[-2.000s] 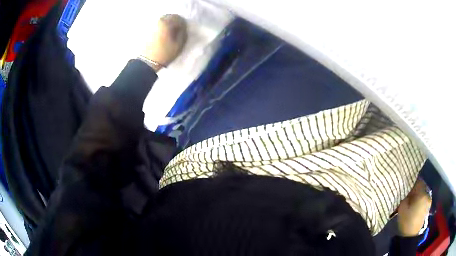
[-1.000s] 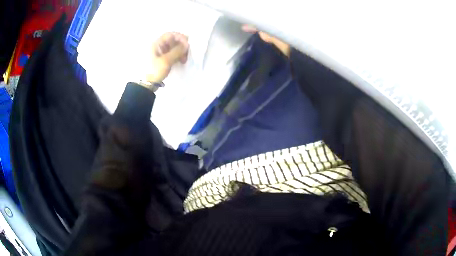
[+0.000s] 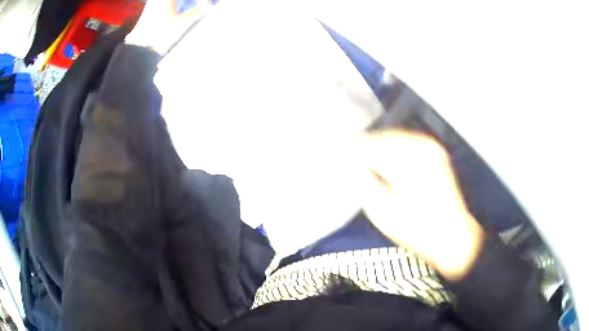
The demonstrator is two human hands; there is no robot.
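A large white piece (image 3: 271, 123), strongly overexposed, spreads across the middle over the lap; its folds and layers cannot be told. My right hand (image 3: 420, 194) reaches in from the lower right, blurred and bright, with its fingers closed at the right edge of the white piece. The fingertips are partly lost in glare. My left hand cannot be seen; only dark sleeve and clothing (image 3: 123, 174) show at the left. Dark blue material (image 3: 345, 236) shows below the white piece.
The curved white table edge (image 3: 510, 187) runs down the right side. Striped cloth (image 3: 349, 268) covers the lap. A blue crate (image 3: 16, 142) stands at the far left, and a red object (image 3: 97, 32) at the upper left.
My right hand has come from the table edge down over the lap to the edge of the white piece. The white piece now covers most of the blue material. My left hand has gone from sight.
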